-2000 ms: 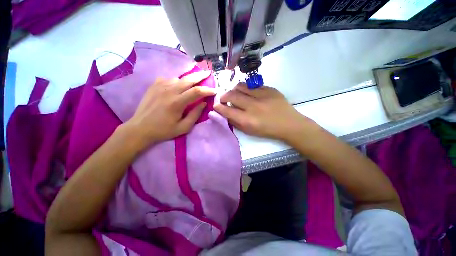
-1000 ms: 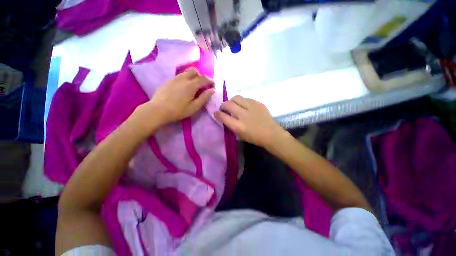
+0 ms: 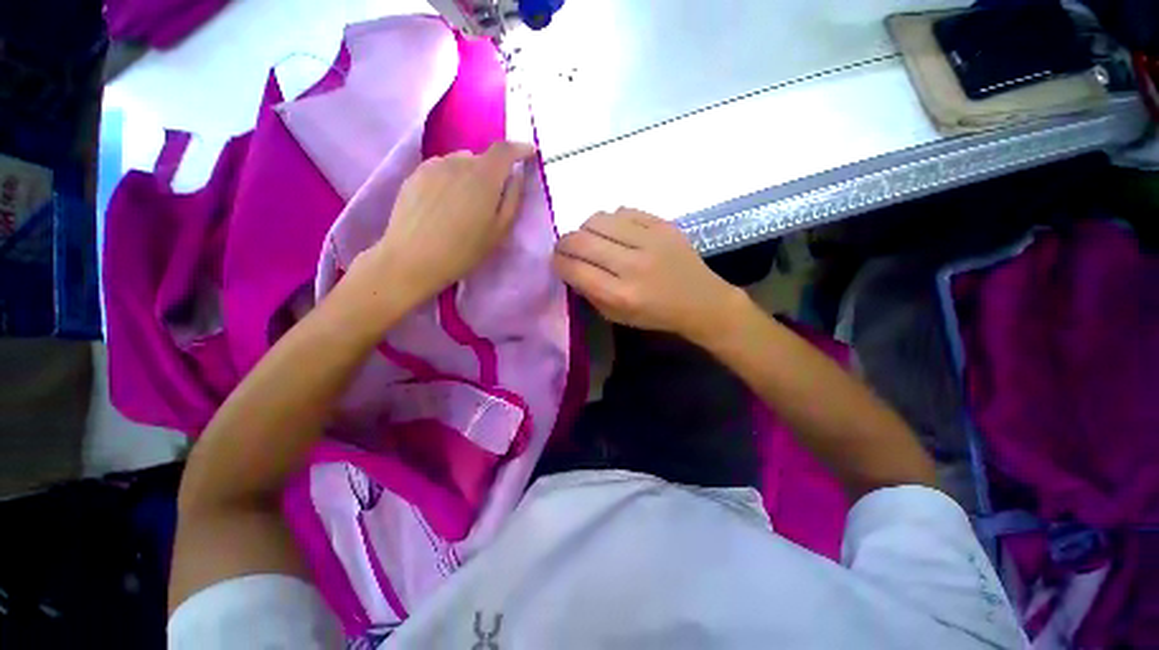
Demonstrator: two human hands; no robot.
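Note:
The magenta front panel (image 3: 515, 305) with its pale pink wrong side lies from the presser foot (image 3: 493, 28) down over the table edge to my lap. My left hand (image 3: 458, 210) rests on it below the needle, thumb and forefinger pinching near its right edge. My right hand (image 3: 642, 273) pinches the same edge lower down, beside the table's front edge. A small pocket flap with a pale strip (image 3: 489, 419) lies loose on the panel. A blue knob (image 3: 540, 12) shows at the top.
A phone (image 3: 1017, 48) lies on a beige tray (image 3: 947, 95) at the right of the white table (image 3: 712, 76). Ruler marks run along its front edge. A magenta bundle (image 3: 1068, 368) on blue-edged cloth is at lower right. A blue crate (image 3: 76, 273) stands at far left.
The view has shifted, so the machine head sits higher, mostly out of frame. My hands have moved away from the needle, down along the panel's right edge, which now lies straighter.

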